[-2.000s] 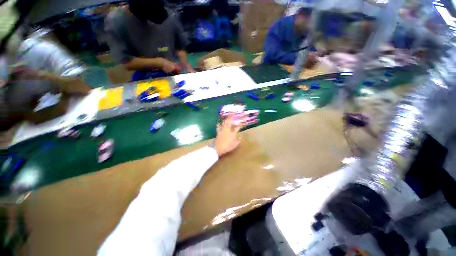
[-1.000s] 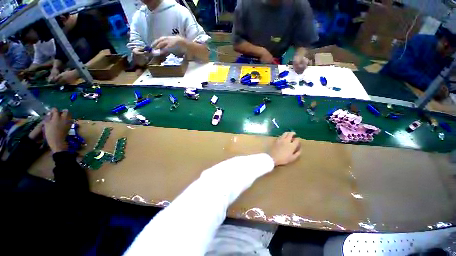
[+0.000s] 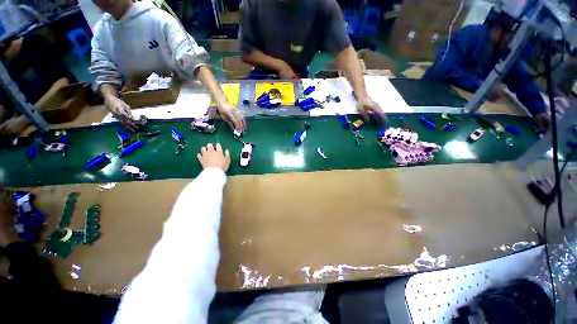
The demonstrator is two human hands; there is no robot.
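Note:
My left hand (image 3: 214, 158), in a white sleeve, reaches palm down over the near side of the green belt. Its fingers look slightly apart and hold nothing visible. A pink-and-white product unit (image 3: 245, 154) lies just right of it, not touching. Another pink unit (image 3: 134, 171) lies to its left near the belt's edge. A pink cluster of units (image 3: 408, 149) lies on the belt further right. My right hand is not in view.
Brown paper (image 3: 316, 221) covers the near strip. Green circuit boards (image 3: 69, 228) lie at left. Blue battery subassemblies (image 3: 114, 155) are scattered on the belt (image 3: 209, 174). Coworkers' hands reach onto the belt opposite. A perforated plate (image 3: 455, 288) and black round duct inlet (image 3: 515, 304) are at lower right.
My left hand has moved from beside the pink cluster, past the paper's edge, to the belt beside the single pink unit. Coworkers' hands opposite have reached onto the belt. The view has shifted.

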